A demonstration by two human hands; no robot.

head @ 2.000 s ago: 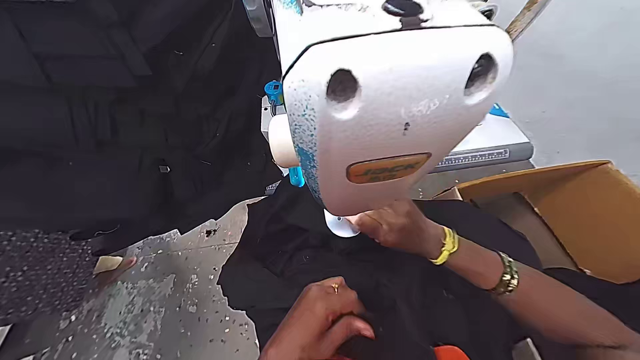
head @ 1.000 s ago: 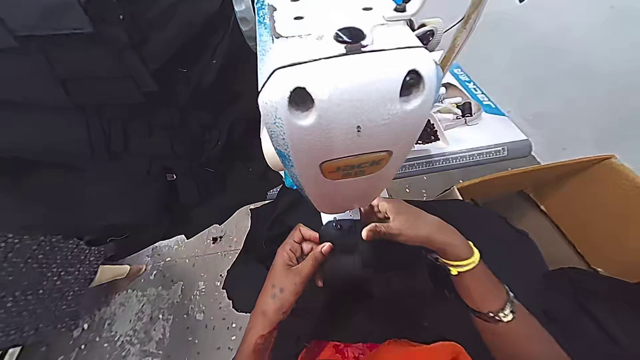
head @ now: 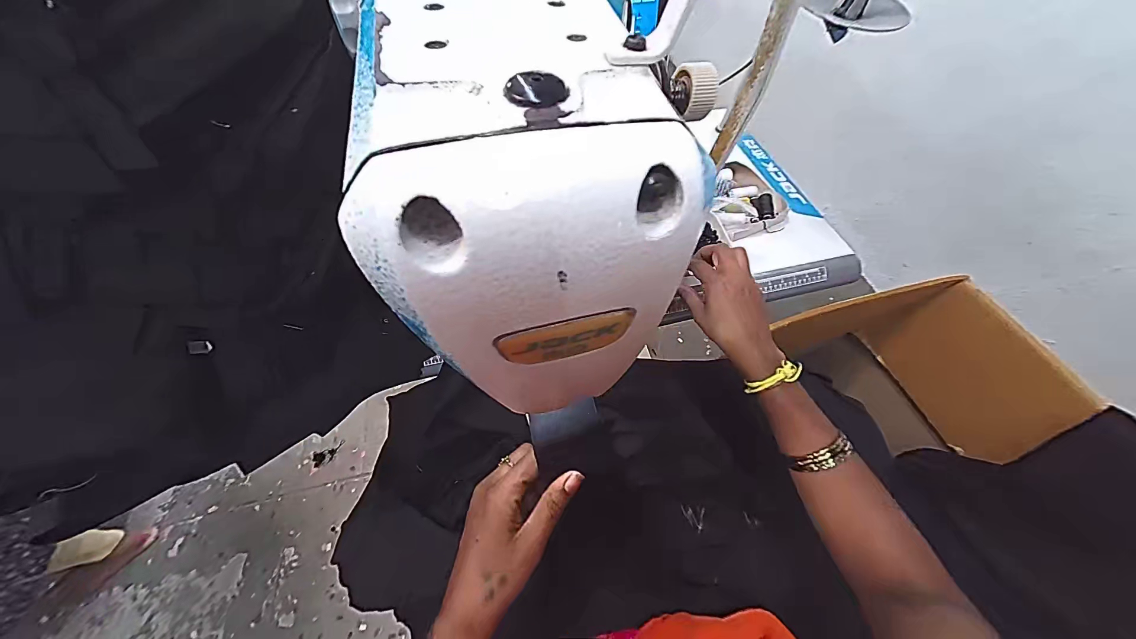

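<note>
The white head of a Jack sewing machine (head: pixel 532 240) fills the upper middle. Below it, black fabric (head: pixel 657 497) is spread over the work surface. My left hand (head: pixel 510 532) rests on this fabric just under the machine head, thumb and fingers apart; whether it pinches a fold is unclear. Right of the head, my right hand (head: pixel 728 306) reaches to a small tray of dark pieces (head: pixel 707 238) on the machine bed, its fingertips partly hidden behind the head. Whether those fingers hold a piece cannot be seen.
An open cardboard box (head: pixel 985 373) stands at the right. Small white and black parts (head: pixel 750 209) lie in a recess of the machine bed. More black fabric (head: pixel 177 266) covers the left side. Part of another person's foot (head: pixel 93 550) shows at the lower left.
My right hand has moved from beneath the machine head up and right to the small tray. My left hand stays near the fabric below the head, its fingers more spread.
</note>
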